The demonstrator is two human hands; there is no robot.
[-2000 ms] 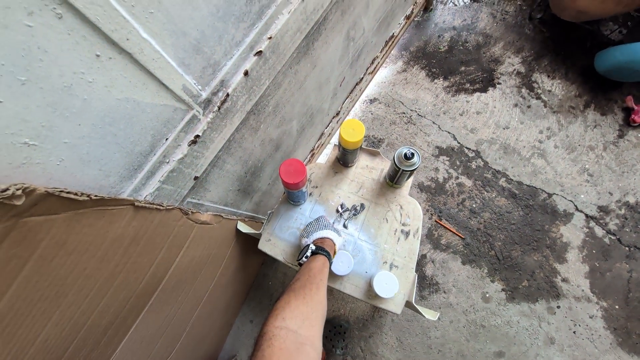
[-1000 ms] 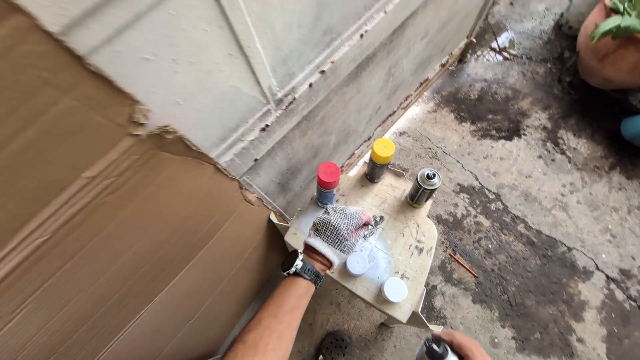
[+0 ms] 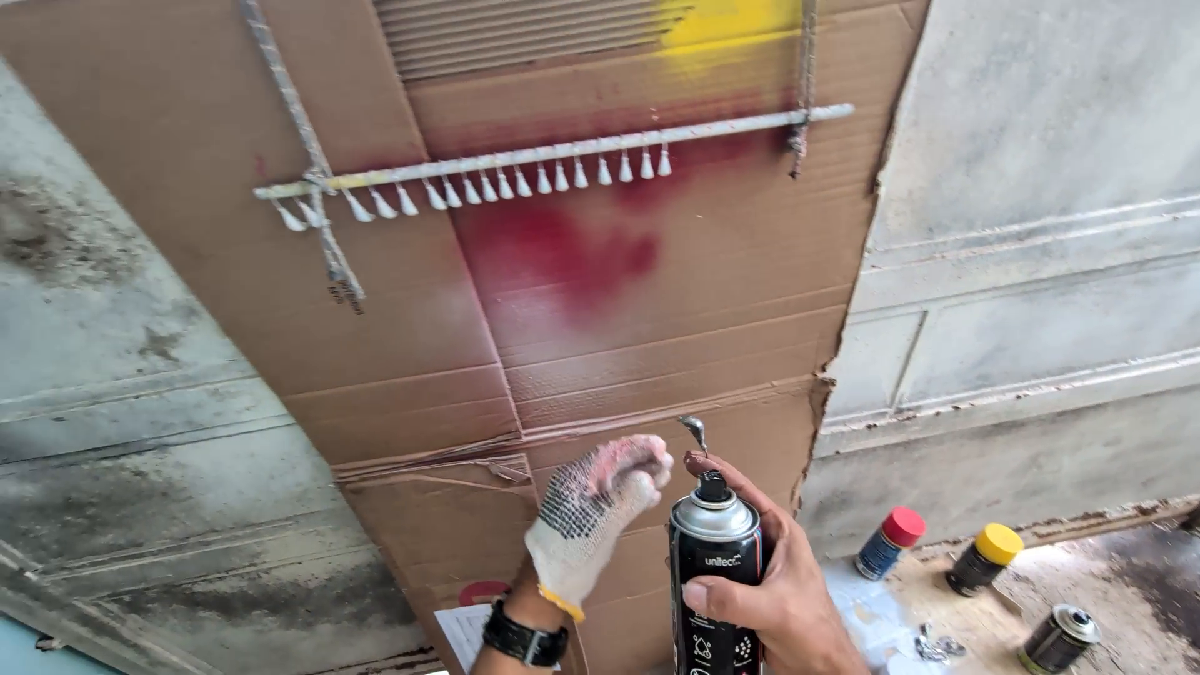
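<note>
My left hand, in a dotted knit glove with a watch at the wrist, is raised with curled fingers; whether it holds anything cannot be told. Beside it my bare right hand grips a black Unitec spray can upright. A small grey metal teardrop-shaped piece shows just above the right fingertips, held by its thin end. Higher up, a whitish rod hangs from two cords, with several white teardrop-shaped pieces dangling along it.
Behind stands a cardboard sheet with red and yellow paint marks, against a pale panelled wall. At lower right a stool top bears a red-capped can, a yellow-capped can, an uncapped can and small metal pieces.
The view has swung from the stool to the cardboard. My left hand has left the stool top and is raised. The spray can, at the lower edge before, is now upright in my right hand.
</note>
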